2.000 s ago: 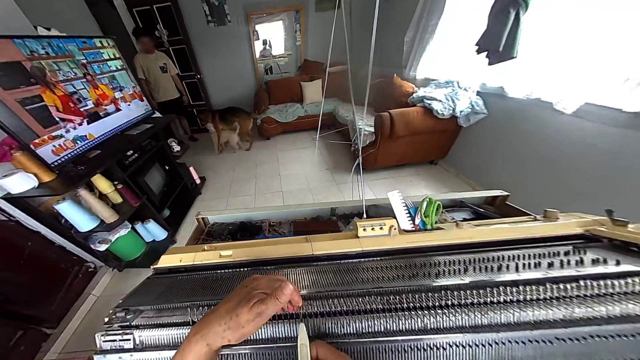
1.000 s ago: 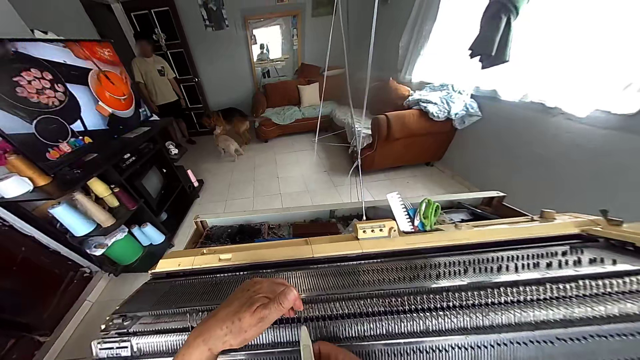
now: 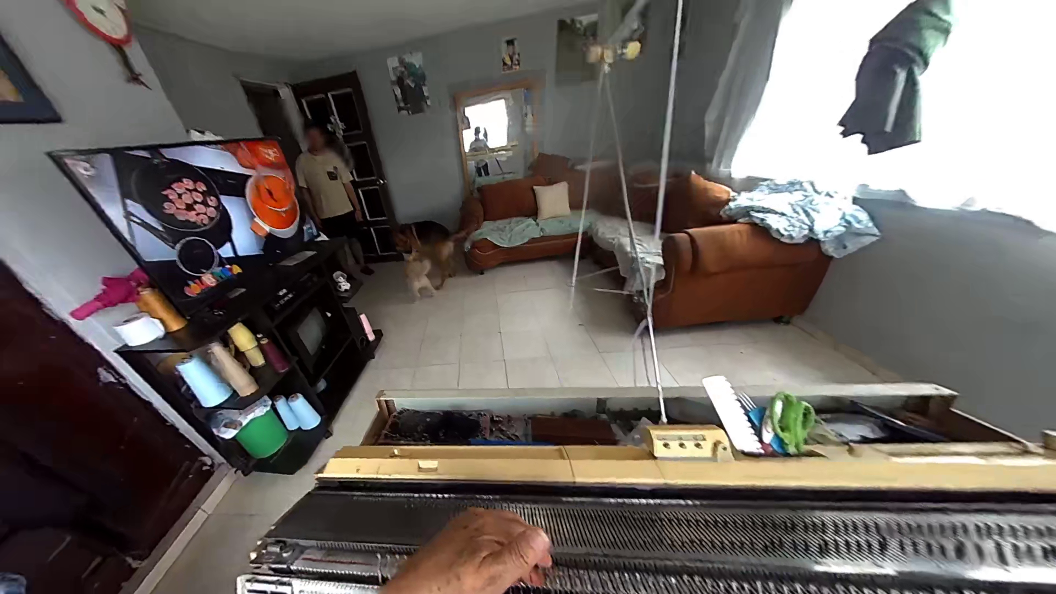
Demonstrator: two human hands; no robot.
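A knitting machine with long metal needle beds (image 3: 701, 536) runs across the bottom of the view. My left hand (image 3: 478, 553) rests over the needle bed left of the middle, thumb and fingers brought together at the needles; whether something thin is between them I cannot tell. My right hand is out of view below the frame's edge. Behind the beds lies a cream plastic rail (image 3: 511, 466) with a small cream yarn-guide block (image 3: 686, 442) on it. White yarn (image 3: 656, 363) runs from the overhead tension mast (image 3: 612, 54) down to this block.
Beyond the rail, a wooden trough (image 3: 660, 396) holds a white toothed comb (image 3: 731, 415) and green-handled scissors (image 3: 792, 422). At left stand yarn cones (image 3: 204, 381), a green bucket (image 3: 262, 433) and a television (image 3: 186, 214). Farther back are a person (image 3: 328, 186), two dogs (image 3: 425, 256) and a brown sofa (image 3: 738, 276).
The view has tilted upward. My right hand and the pale pointed tool beside it, seen at the bottom earlier, have gone out of view. The television picture differs from two seconds ago.
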